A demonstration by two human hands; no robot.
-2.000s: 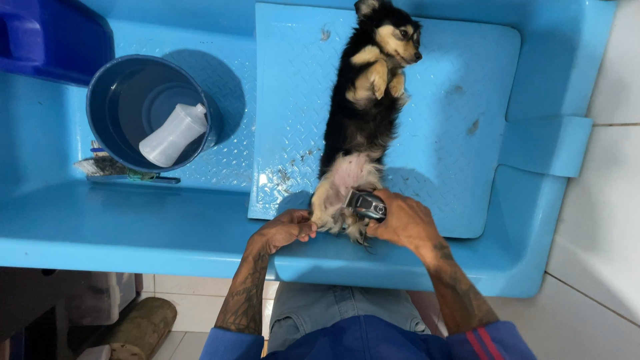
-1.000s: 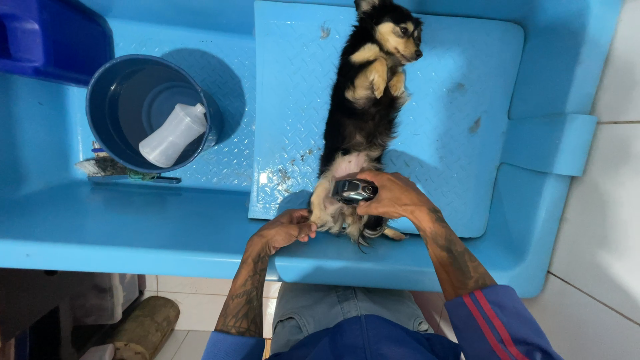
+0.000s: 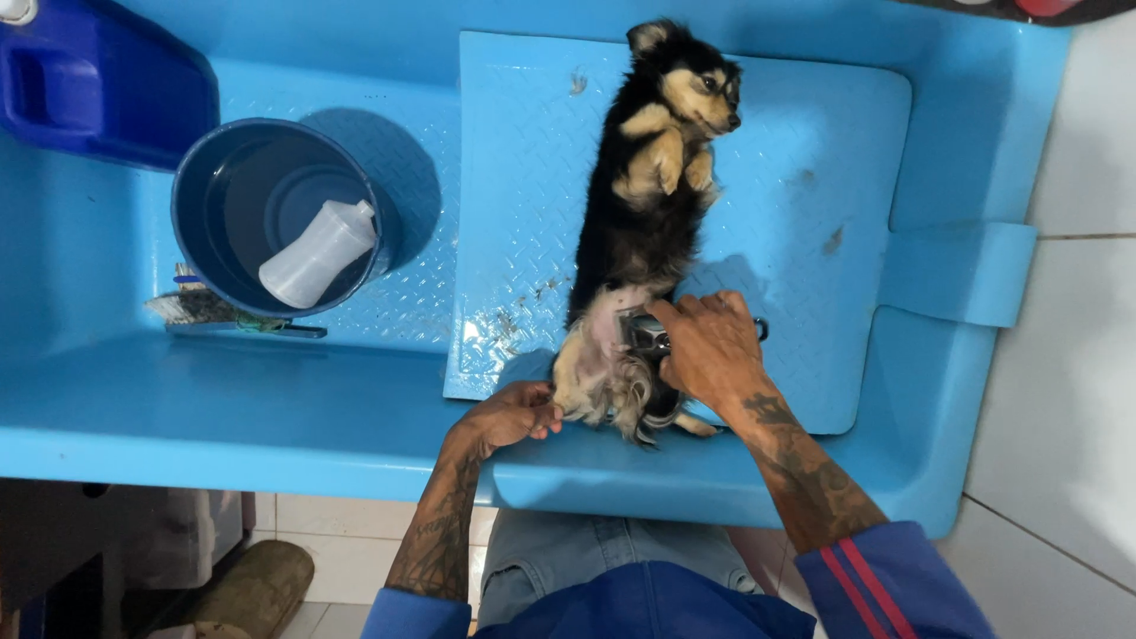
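A small black and tan dog (image 3: 643,204) lies belly up on a raised blue platform (image 3: 799,266) inside a blue plastic tub, its head at the top and turned to the right. My left hand (image 3: 508,415) holds the dog's hind leg (image 3: 572,377) near the tub's front rim. With my right hand (image 3: 714,346) I grip a dark electric hair clipper (image 3: 646,335), its head against the pink, short-haired skin of the lower belly. The grip partly covers the clipper's body. Long grey fur hangs between the hind legs.
Left in the tub (image 3: 231,453) stands a dark blue bucket (image 3: 191,213) with a white plastic bottle (image 3: 319,253) in it. A brush (image 3: 240,321) lies beside the bucket, and a blue jerrycan (image 3: 106,84) is at the upper left. Loose fur tufts lie on the platform.
My right hand and the clipper have shifted over the dog's groin and lower belly, and the clipper now points left. My left hand has stayed at the hind leg.
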